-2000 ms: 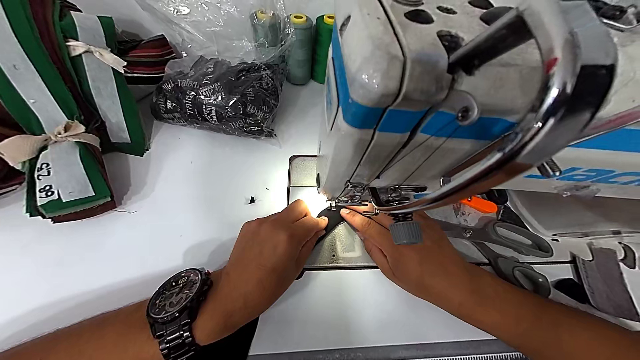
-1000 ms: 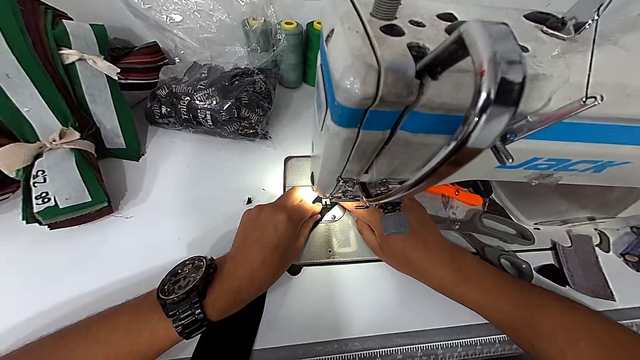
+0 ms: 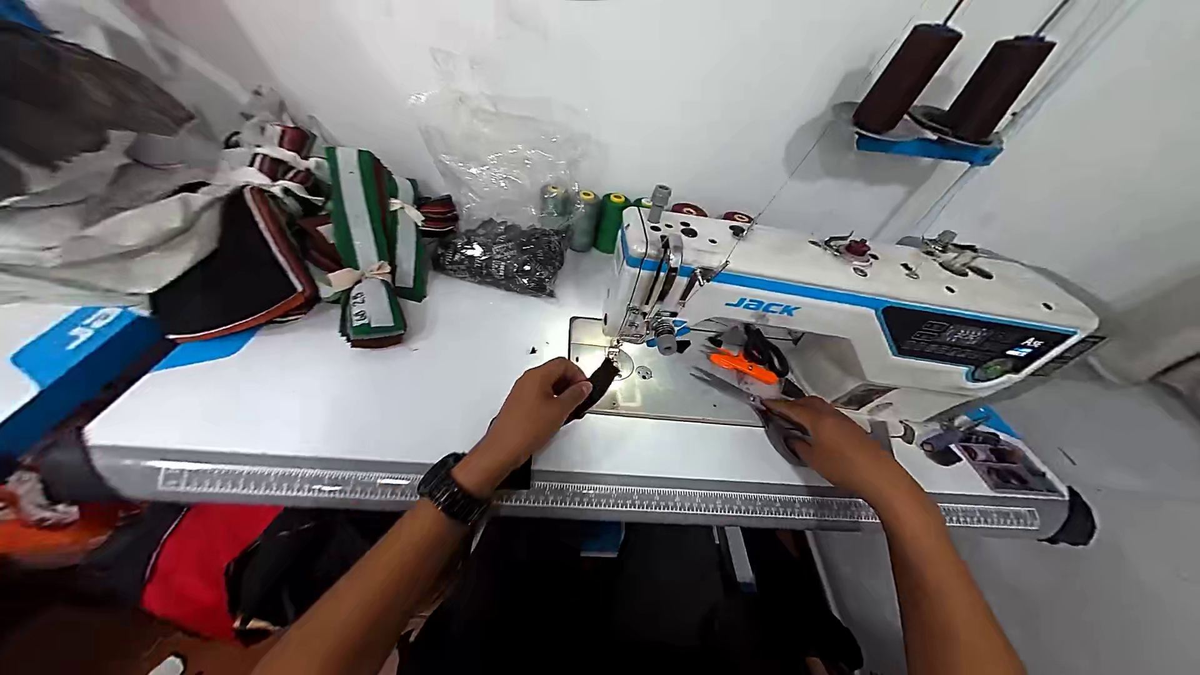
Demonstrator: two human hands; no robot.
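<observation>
My left hand [image 3: 539, 403], with a black watch on its wrist, pinches a strip of black fabric [image 3: 596, 388] whose far end lies by the needle area of a white and blue Jack sewing machine [image 3: 816, 314]. Part of the strip hangs below that hand toward the table edge. To the right, my right hand [image 3: 825, 441] is on the handles of grey-handled scissors [image 3: 724, 386], with the blades pointing left over the machine bed. Orange-handled thread snips [image 3: 742, 367] lie just behind the scissors. How far the right fingers wrap the handles is partly hidden.
Tied green and maroon fabric bundles [image 3: 361, 230] lie at the left beside black cloth pieces [image 3: 230, 267]. A plastic bag of black labels [image 3: 506, 258] and thread cones [image 3: 613, 222] stand behind. A ruler strip [image 3: 675, 499] runs along the front edge. A small parts tray [image 3: 1003, 466] sits far right.
My right hand has left the needle area and moved right to the scissors. My left hand has drawn back from the needle, still holding the black fabric. The view has pulled back widely.
</observation>
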